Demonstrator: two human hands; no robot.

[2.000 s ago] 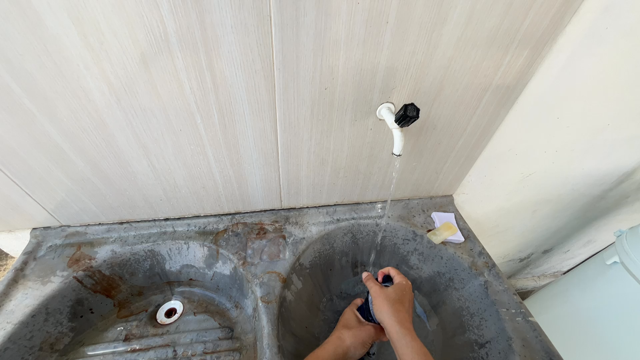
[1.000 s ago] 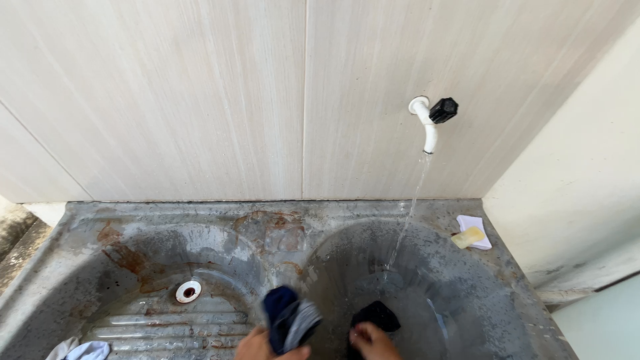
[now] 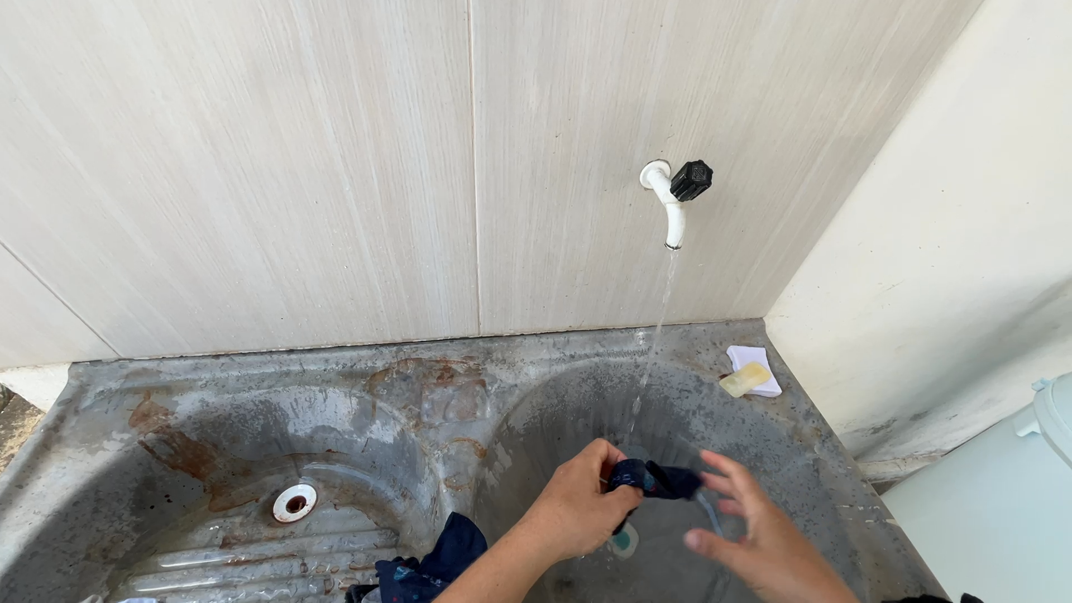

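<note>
My left hand (image 3: 586, 498) pinches a small dark navy cloth (image 3: 657, 480) with a faint print, held over the right basin (image 3: 536, 419). Just right of the cloth is my right hand (image 3: 754, 528), fingers spread; whether a fingertip touches the cloth is not clear. Behind them, a thin stream of water runs from a white wall tap (image 3: 672, 209) with a black knob (image 3: 692, 180). Another navy cloth (image 3: 452, 548) lies bunched at the lower middle, by the left basin's ribbed part, partly hidden by my left forearm.
On the back right ledge a yellowish bar of soap (image 3: 744, 379) rests on a white pad (image 3: 766, 360). The left basin has a white drain ring (image 3: 295, 503). A pale lidded container (image 3: 997, 494) stands at the right. Some dark cloth shows at the bottom right edge.
One second ago each hand held dark cloth, low in the view. Now my left hand holds a navy cloth over the right basin, and a navy cloth lies by the left basin.
</note>
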